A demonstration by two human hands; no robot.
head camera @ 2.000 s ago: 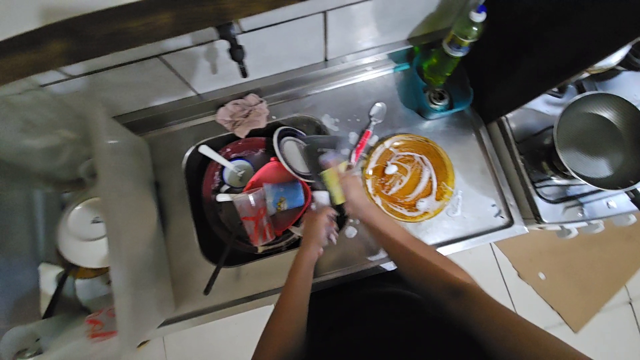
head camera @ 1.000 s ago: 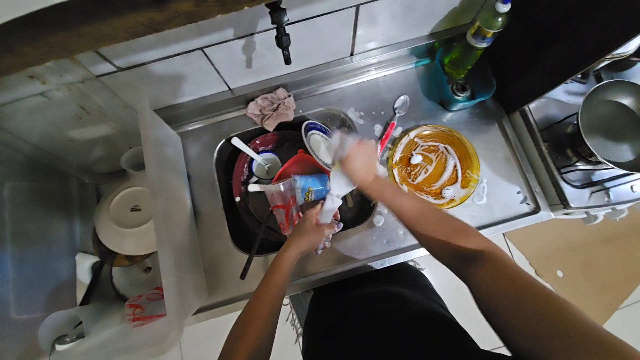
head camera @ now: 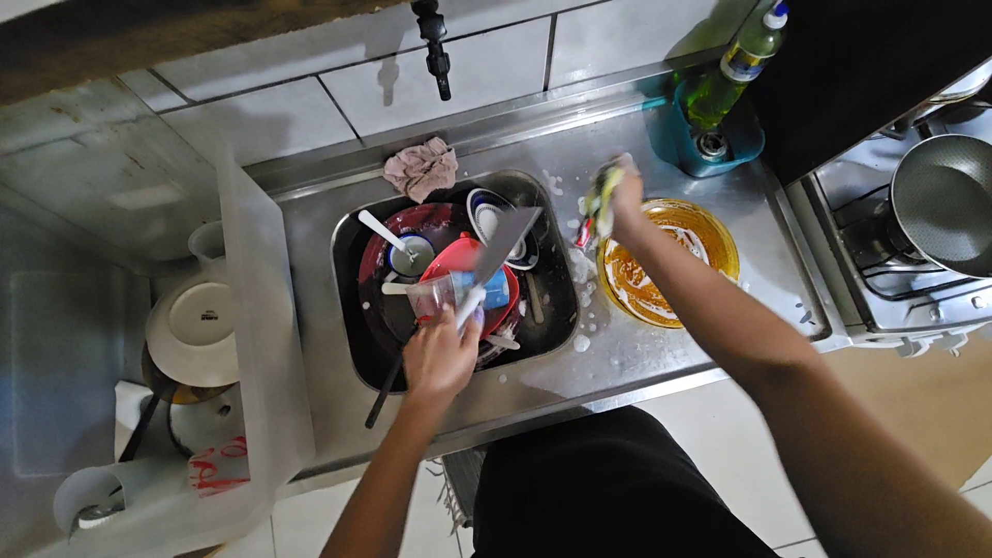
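My left hand (head camera: 443, 353) grips the white handle of a knife (head camera: 505, 242), its broad blade slanting up over the sink basin. Below the blade are a red bowl (head camera: 451, 257), a clear plastic cup, a blue packet-like item (head camera: 496, 288), a blue-rimmed dish (head camera: 488, 221) and a mug (head camera: 412, 256) with a white-handled utensil. My right hand (head camera: 628, 198) holds a yellow-green sponge (head camera: 601, 194), blurred, just above a red-handled spoon (head camera: 583, 232) mostly hidden by it. A soapy amber glass plate (head camera: 721, 232) lies beneath my right wrist.
A pink cloth (head camera: 422, 169) lies behind the basin, below a black faucet (head camera: 434, 50). A green bottle (head camera: 728, 81) stands in a teal holder (head camera: 748, 147). At left, a translucent rack (head camera: 267, 310) holds a white plate (head camera: 182, 329). A pan (head camera: 945, 205) sits on the stove at right.
My right hand has moved away from the knife, to the right and back, with the sponge. My left hand still holds the knife over the basin, its blade now plainly visible.
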